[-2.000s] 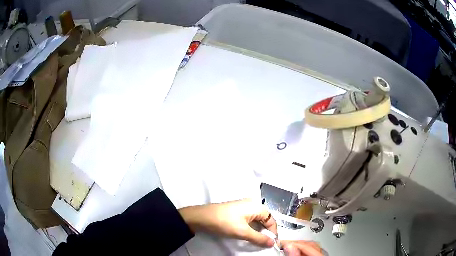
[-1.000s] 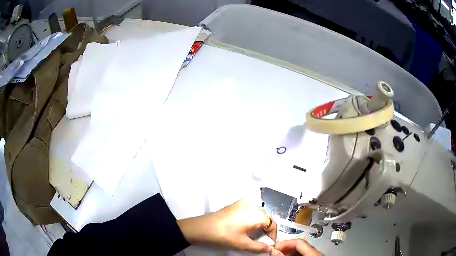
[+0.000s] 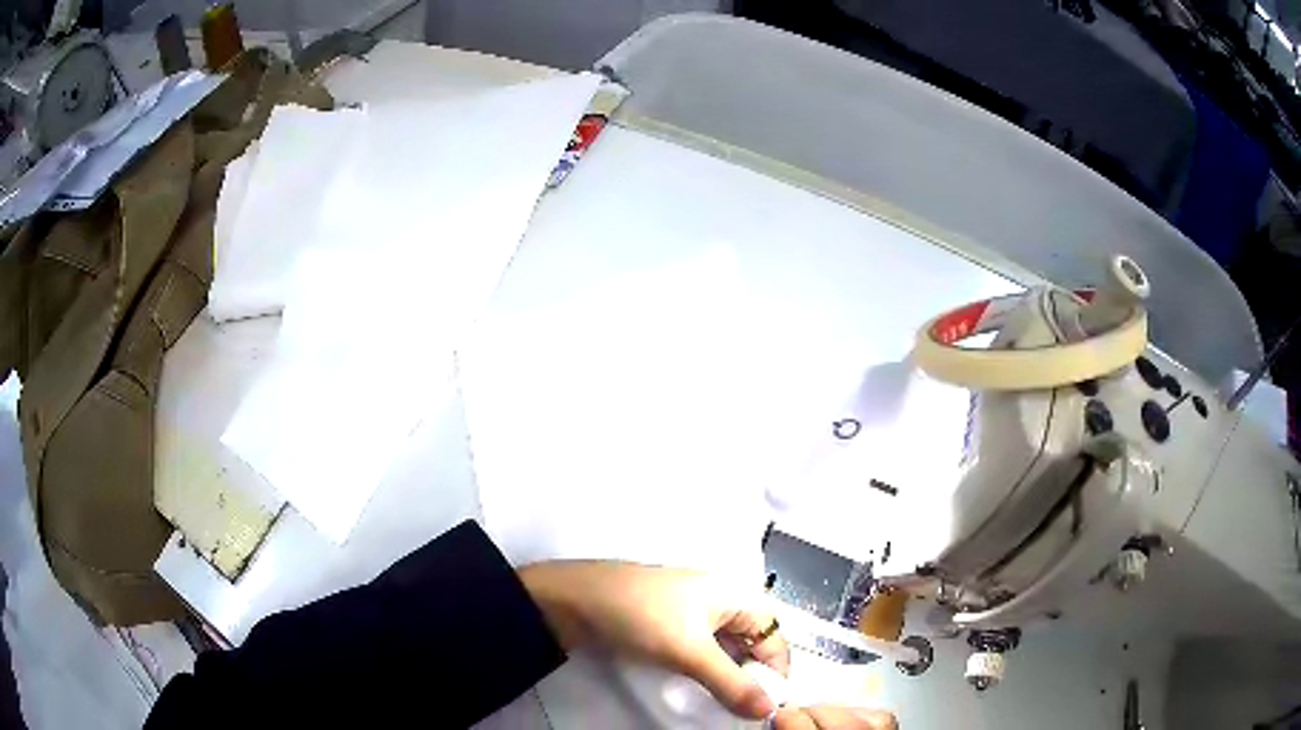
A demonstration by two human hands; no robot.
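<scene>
My left hand (image 3: 671, 628), with a dark sleeve, is at the bottom centre, left of the needle area. Its thumb and fingers pinch the edge of a white fabric panel (image 3: 606, 687). My right hand (image 3: 835, 717) is mostly cut off by the bottom edge; its fingertips meet my left fingertips at the cloth. The cloth is hard to see against the white table. The sewing machine head (image 3: 1020, 478) stands at the right. The shiny slide plate (image 3: 813, 573) shows uncovered beside the needle area. The needle itself cannot be made out.
A masking tape roll (image 3: 1034, 368) sits on the machine head. A stack of white cut pieces (image 3: 414, 271) lies left on a pale board (image 3: 214, 492). A brown garment (image 3: 93, 471) is heaped far left. A translucent bin (image 3: 913, 178) stands behind the table.
The whole view has shifted slightly, with the scene moving right. The hands stay together at the cloth edge; my right hand has sunk lower and shows less.
</scene>
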